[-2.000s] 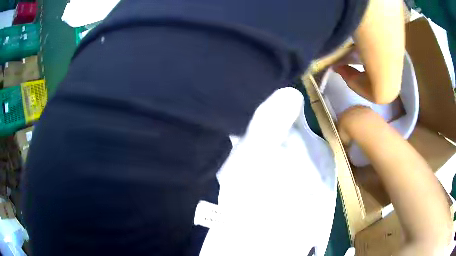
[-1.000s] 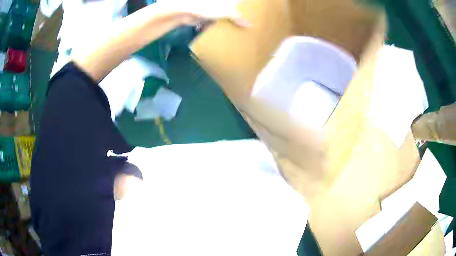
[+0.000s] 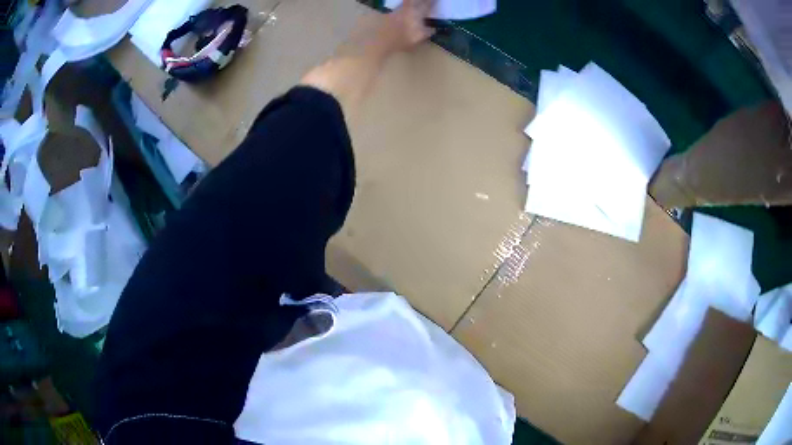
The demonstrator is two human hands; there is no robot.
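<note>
My left hand (image 3: 412, 24) is at the top edge, partly cut off, at the end of my outstretched arm. It touches or overlaps a white foam sheet (image 3: 465, 9), also cut off by the top edge. The fingers are too small and blurred to tell whether they grip it. My right hand is not in view. The brown cardboard bench cover (image 3: 417, 174) lies under my arm, with a seam and shiny clear tape (image 3: 512, 252) across it.
Fanned white sheets (image 3: 590, 152) lie at the bench's right side, more white pieces (image 3: 695, 304) and cardboard at lower right. A dark bundle with red and white trim (image 3: 206, 43) lies upper left. Tangled white pieces (image 3: 82, 252) hang at left.
The lined carton has gone out of view, and the bench cover now shows. My left arm has moved from the carton to the top edge, beside a white sheet. The view has shifted.
</note>
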